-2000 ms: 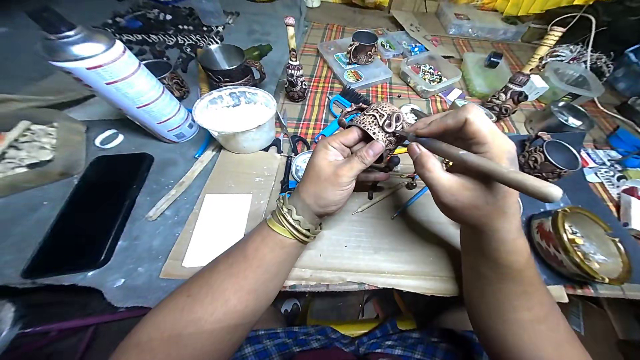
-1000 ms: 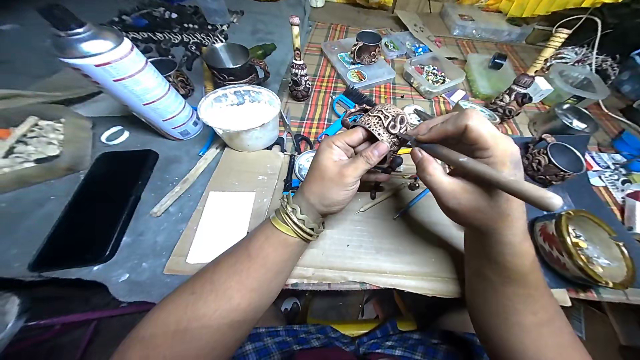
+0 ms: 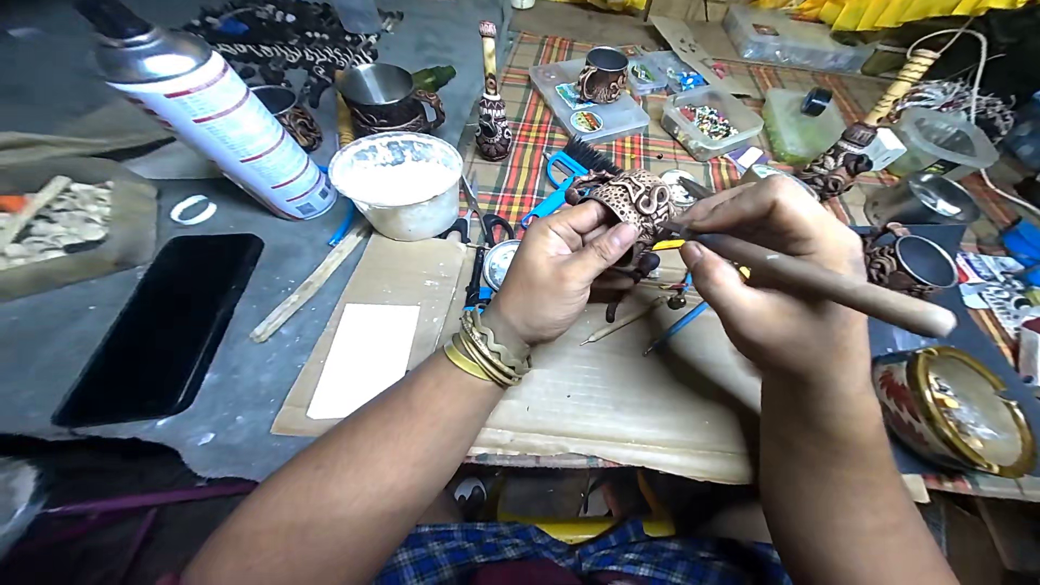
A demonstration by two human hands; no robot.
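Observation:
My left hand grips a small brown mug with carved-looking relief, tilted above a sheet of cardboard. In my right hand is a tool with a thick wooden handle; its tip end meets the relief on the mug's right side, and the tip itself is hidden. Below the mug, a thin pale stylus and a blue thin-handled tool lie on the cardboard. A blue brush with black bristles lies behind the mug.
To the left stand a white plastic tub, a spray can and a black phone. Decorated mugs stand behind, with a bead box. A gold-rimmed ashtray and another mug are at right.

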